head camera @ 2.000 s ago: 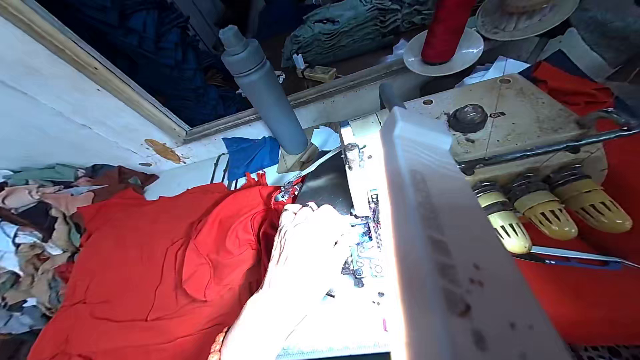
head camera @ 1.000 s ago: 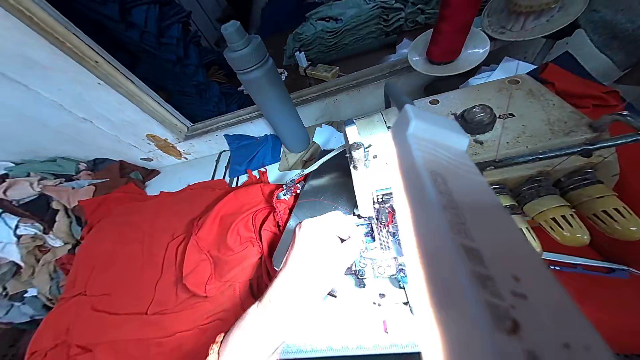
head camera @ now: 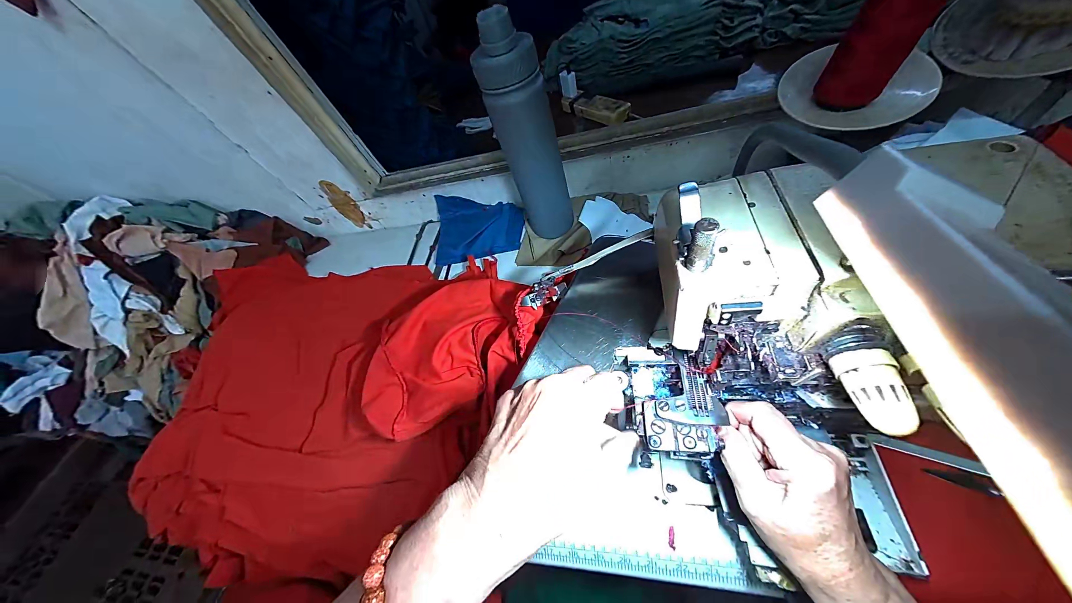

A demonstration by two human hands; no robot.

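Note:
An overlock sewing machine [head camera: 754,243] stands at the right, its looper area exposed under bright light. My left hand [head camera: 561,444] rests at the left of the needle plate [head camera: 687,419], its fingertips by the plate's edge; glare hides whether it pinches anything. On the plate's right side my right hand [head camera: 779,469] has its thumb and index finger closed together near the metal edge, and what lies between them is too small to tell. Red thread [head camera: 716,360] hangs near the needles. The presser foot [head camera: 544,293] is swung out to the left, by the red fabric [head camera: 335,377].
A grey bottle [head camera: 528,134] stands behind, beside a blue cloth scrap [head camera: 473,228]. Mixed fabric scraps [head camera: 134,293] are heaped at the left. A red thread cone [head camera: 875,59] stands at the back right. The white lamp [head camera: 963,318] slants across the right side; tweezers [head camera: 963,481] lie below it.
My right hand has come into sight at the right of the needle plate. My left hand stays on the plate's left side. The view has shifted, with the machine now less covered by the lamp.

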